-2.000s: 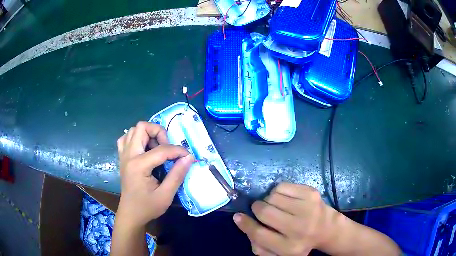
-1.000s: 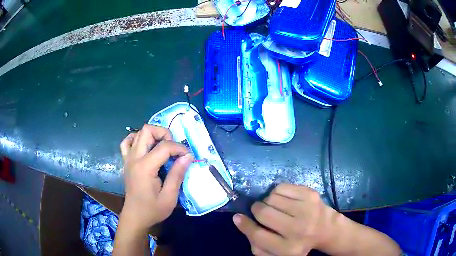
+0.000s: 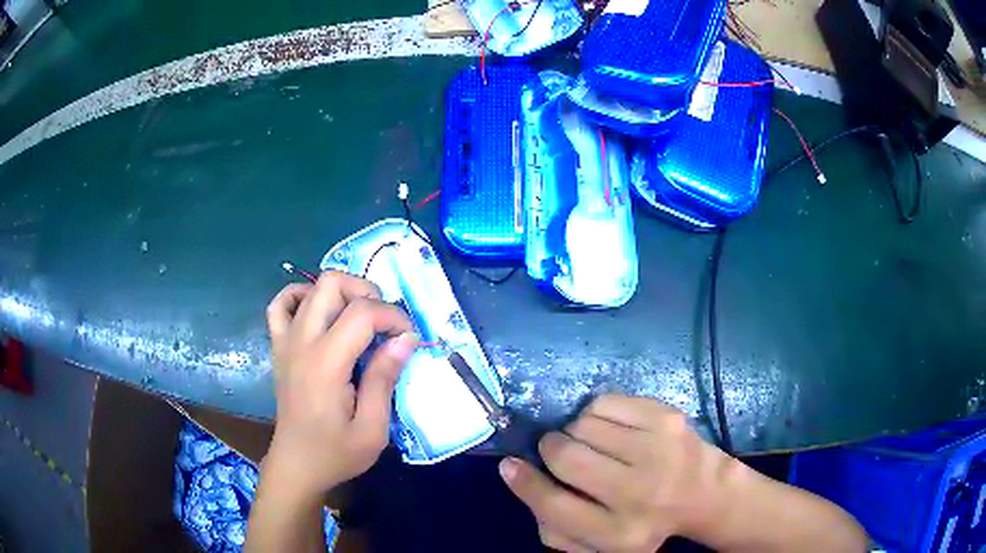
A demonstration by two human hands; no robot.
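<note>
A pale blue-white housing shell point(image 3: 449, 416) lies hollow side up at the bench's front edge. My left hand point(image 3: 341, 373) is over its left side and pinches a thin red lead wire point(image 3: 430, 345) between thumb and finger. A small white plug point(image 3: 289, 267) sticks out beyond the left fingers. My right hand point(image 3: 622, 475) holds the soldering iron point(image 3: 474, 383); its dark handle is mostly in the fist. The iron's shaft reaches into the shell, its tip at or close to the wire end. Exact contact cannot be told.
Glossy blue housings point(image 3: 483, 162) and an open shell point(image 3: 600, 254) are piled behind, right of centre. A black cord point(image 3: 715, 324) crosses the bench at right. A black device point(image 3: 908, 65) stands back right. An open carton point(image 3: 130, 464) and a blue crate point(image 3: 897, 491) are below the edge.
My left hand has shifted slightly right, and the plug beyond its fingers sits higher and shows more red lead. The right hand and iron have barely moved.
</note>
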